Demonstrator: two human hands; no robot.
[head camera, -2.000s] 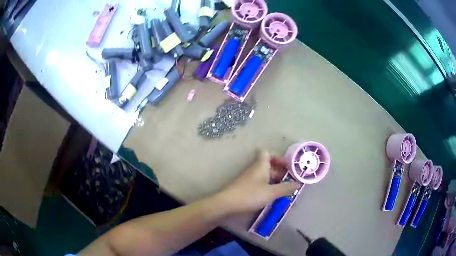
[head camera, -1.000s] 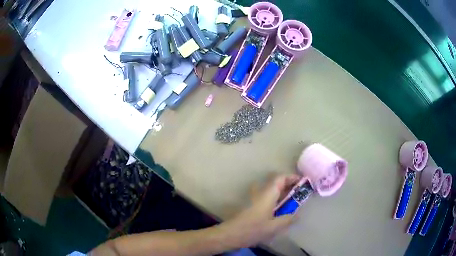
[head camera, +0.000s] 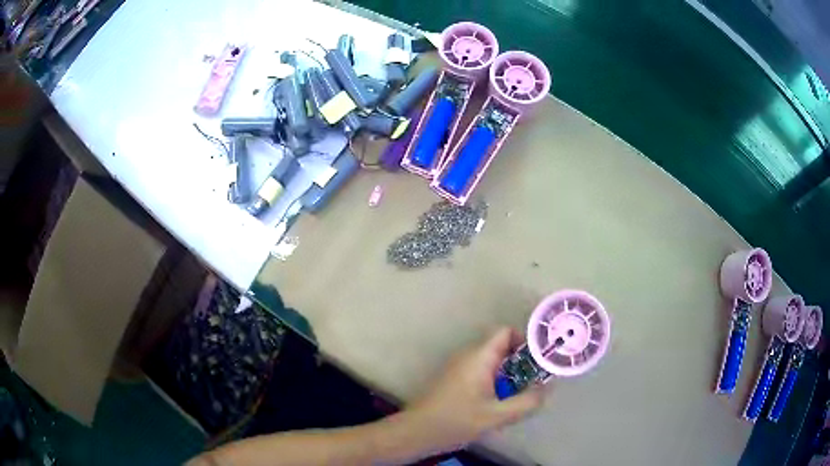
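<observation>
My left hand (head camera: 469, 393) holds a handheld fan unit (head camera: 569, 333) by its open handle near the front edge of the tan mat. The pink round head faces up, with spokes and a hub. The circuit board (head camera: 522, 368) shows beside the head. A bit of the blue battery (head camera: 505, 387) shows; my hand and fingers hide the rest of the handle. My right hand is out of view. A heap of tiny screws (head camera: 439, 234) lies on the mat, behind and left of the unit.
Two fan units (head camera: 471, 162) lie behind the screws, beside wired grey cylinders (head camera: 293, 109) and a loose pink part (head camera: 221, 80). A small pink piece (head camera: 376, 195) is near the screws. Three fan units (head camera: 733, 346) lie at the right edge. A cardboard box (head camera: 82, 291) is at the left.
The fan unit in my left hand was turned to its side a second ago; its head now faces up again. The black screwdriver seen earliest at the bottom is out of view.
</observation>
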